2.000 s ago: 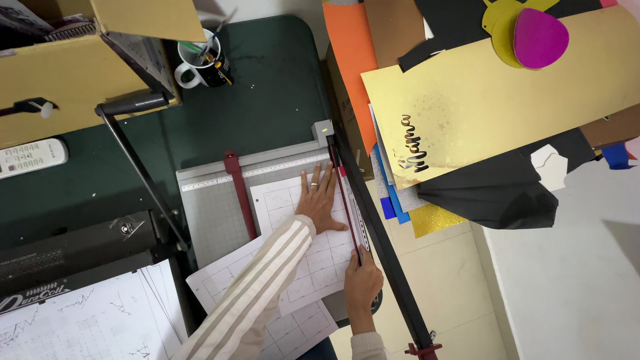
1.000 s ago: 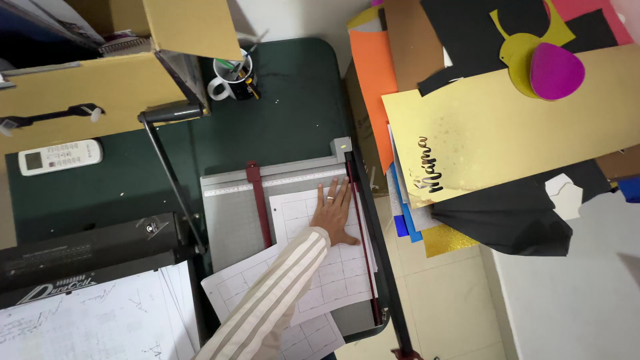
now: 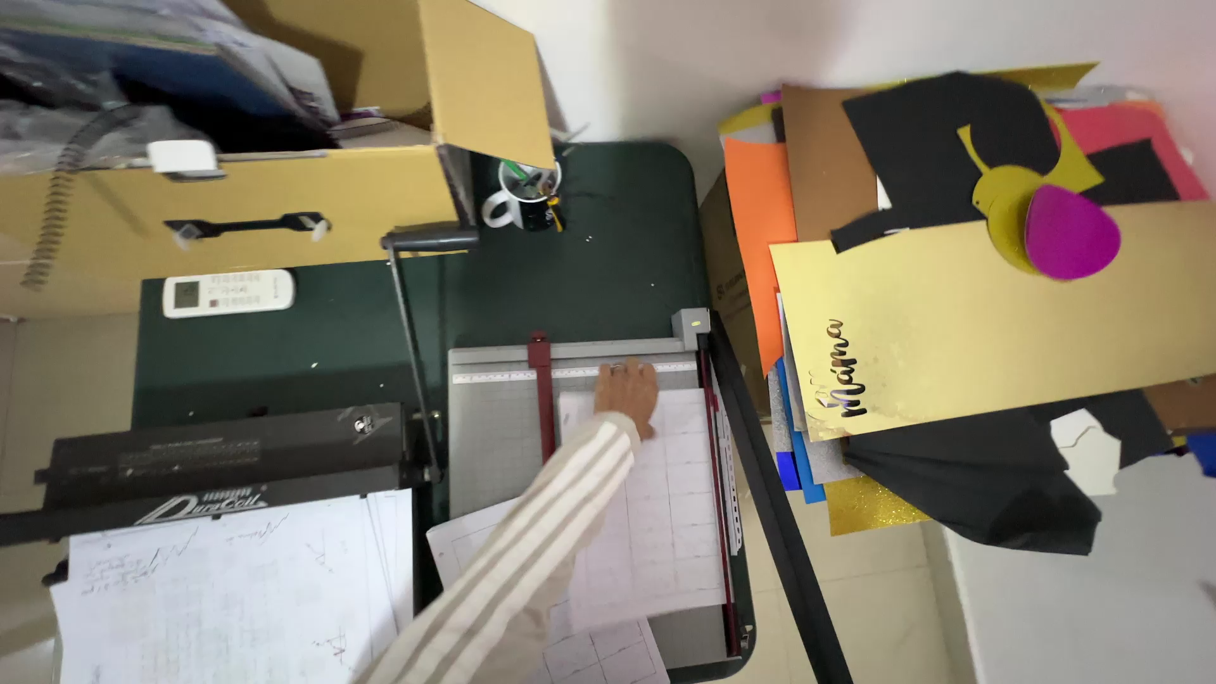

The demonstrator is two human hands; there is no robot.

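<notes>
My left hand [image 3: 627, 391], in a striped sleeve, lies at the top edge of a printed grid sheet [image 3: 665, 513] on a guillotine paper cutter [image 3: 494, 437]. Its fingers reach onto the white ruler strip [image 3: 494, 377] and look curled; whether they grip the paper's edge I cannot tell. The sheet's right side meets the dark red guard bar [image 3: 719, 494]. The black cutter arm [image 3: 779, 513] is swung out to the right. More printed sheets [image 3: 608, 655] lie partly under my sleeve. My right hand is out of view.
A black binding machine [image 3: 228, 446] with papers [image 3: 237, 589] stands at left, below a remote control [image 3: 228, 293]. Behind are a mug of pens [image 3: 522, 195] and a yellow box [image 3: 313, 204]. Coloured card sheets [image 3: 950, 323] are stacked at right.
My left hand has moved from flat on the sheet beside the guard bar to the sheet's top edge. My right hand, at the bar's lower part two seconds ago, has left the view.
</notes>
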